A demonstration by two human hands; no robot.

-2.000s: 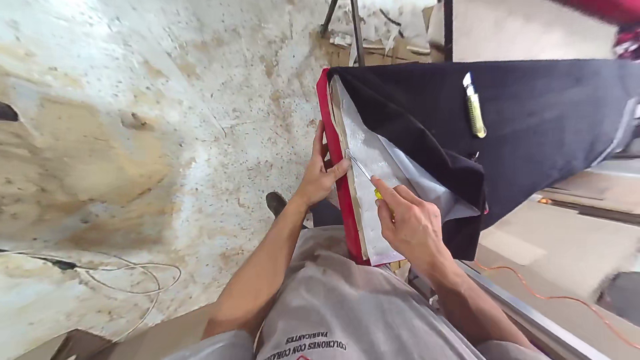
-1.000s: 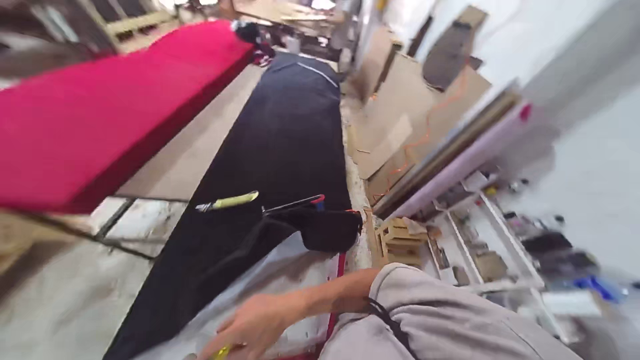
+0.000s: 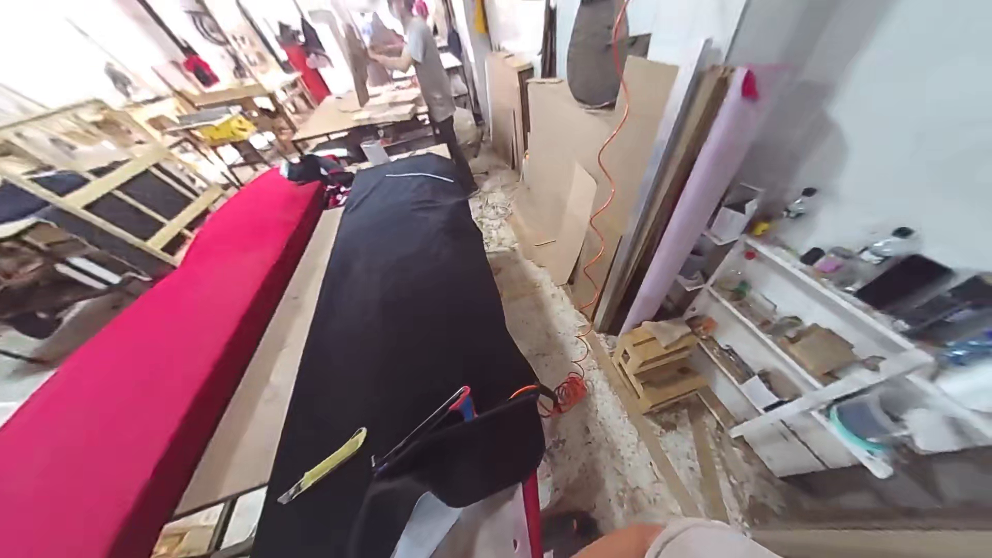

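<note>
Neither hand shows; only a bit of my forearm and grey sleeve is at the bottom edge. A long panel covered in black fabric stretches away from me. On it lies a yellow utility knife with its blade end toward me. Beside the knife, a long thin tool with a red and blue handle rests partly behind the folded-back black fabric. Under the fold, a pale layer and a red edge strip are visible.
A red upholstered panel lies to the left. To the right are a coiled orange air hose, a small wooden stool, leaning boards and cluttered white shelves. A person stands at a far table.
The view has swung up and right. Two seconds ago both hands were at the pale layer under the fold, the right one with a yellow-handled tool; now both are out of view.
</note>
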